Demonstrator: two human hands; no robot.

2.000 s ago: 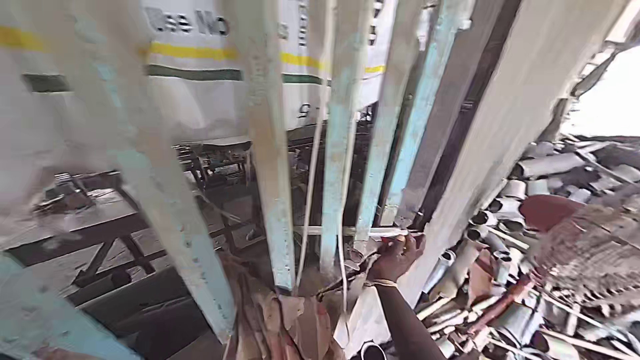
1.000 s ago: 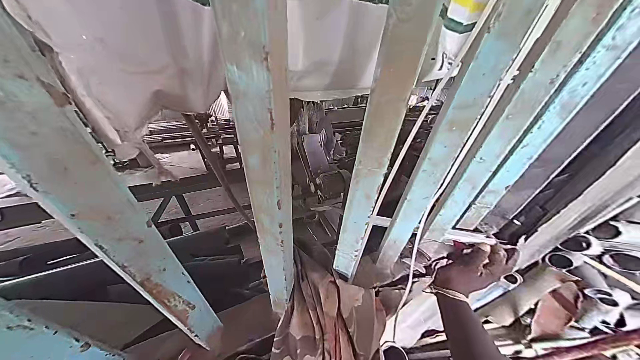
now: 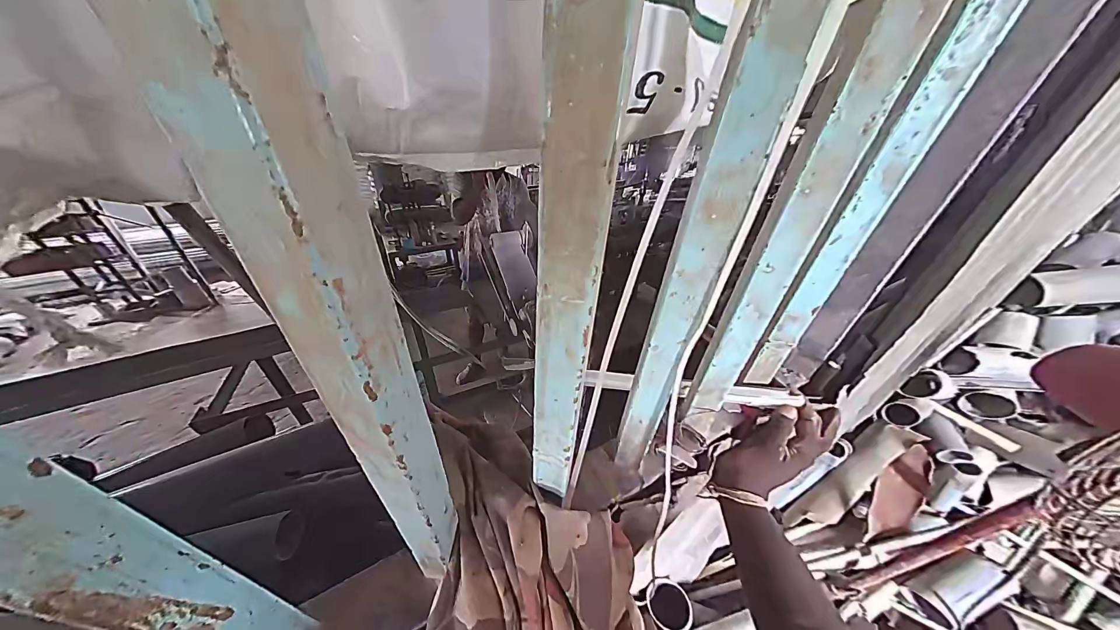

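At the lower right, my right hand (image 3: 774,446), with a thin band at the wrist, has its fingers curled at the end of a pale horizontal bar (image 3: 761,396). The bar runs behind upright metal bars (image 3: 573,262) with worn turquoise paint and rust spots. A white cord (image 3: 626,306) hangs down between the uprights, left of my hand. A crumpled brown cloth (image 3: 525,542) lies low in the middle, against the foot of the bars. My left hand is not in view.
Many cut pipe pieces (image 3: 989,402) are heaped at the right, beside a red rod (image 3: 945,542) and a dark red rounded object (image 3: 1081,385). Behind the bars, a person (image 3: 490,262) stands near shelving, under a hanging white printed sheet (image 3: 437,79). Large dark pipes (image 3: 254,490) lie lower left.
The view has shifted considerably. My right hand stays by the end of the pale bar in all frames. The person behind the bars shows more plainly now.
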